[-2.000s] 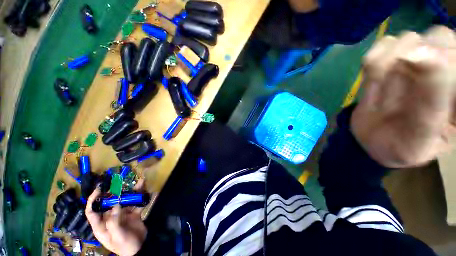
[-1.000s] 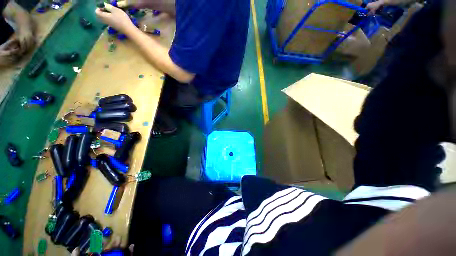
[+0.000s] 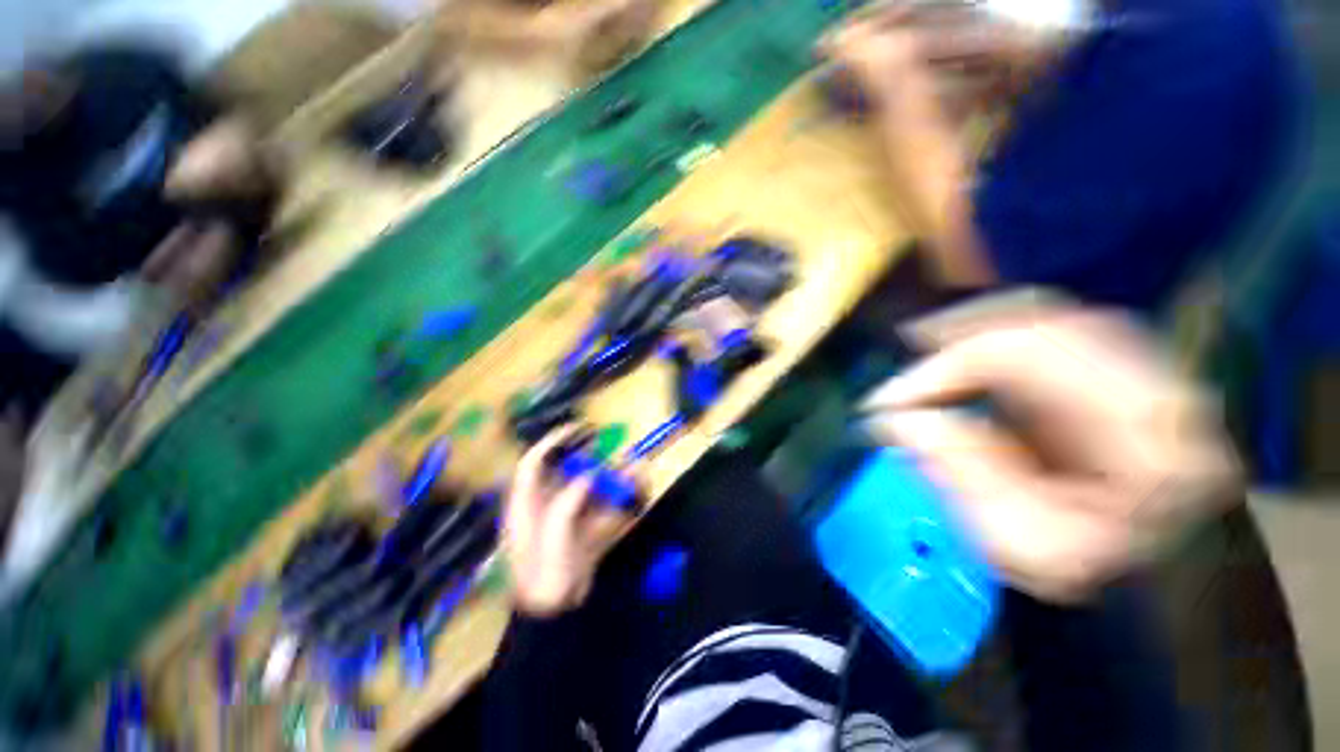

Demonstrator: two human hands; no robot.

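The view is strongly blurred. My left hand (image 3: 547, 532) is at the bench's near edge, its fingers around a blue battery (image 3: 606, 482). A small green circuit board (image 3: 610, 439) shows just above it. My right hand (image 3: 1065, 448) is large and blurred, raised close to the camera over the stool. Its fingers are bent, and whether it holds anything cannot be told. Black housings (image 3: 750, 272) and blue batteries lie beyond my left hand. More black housings (image 3: 346, 580) are heaped to its left.
A green conveyor belt (image 3: 331, 353) with scattered dark and blue parts runs beyond the tan bench (image 3: 823, 184). A person in dark blue (image 3: 1146, 147) sits at the upper right. Other people are across the belt at left. A blue stool (image 3: 919, 566) stands beside me.
The camera view has swung and tilted towards the bench and belt. My left hand is again fully in view with the blue battery. My right hand appears nearer the middle, above the stool.
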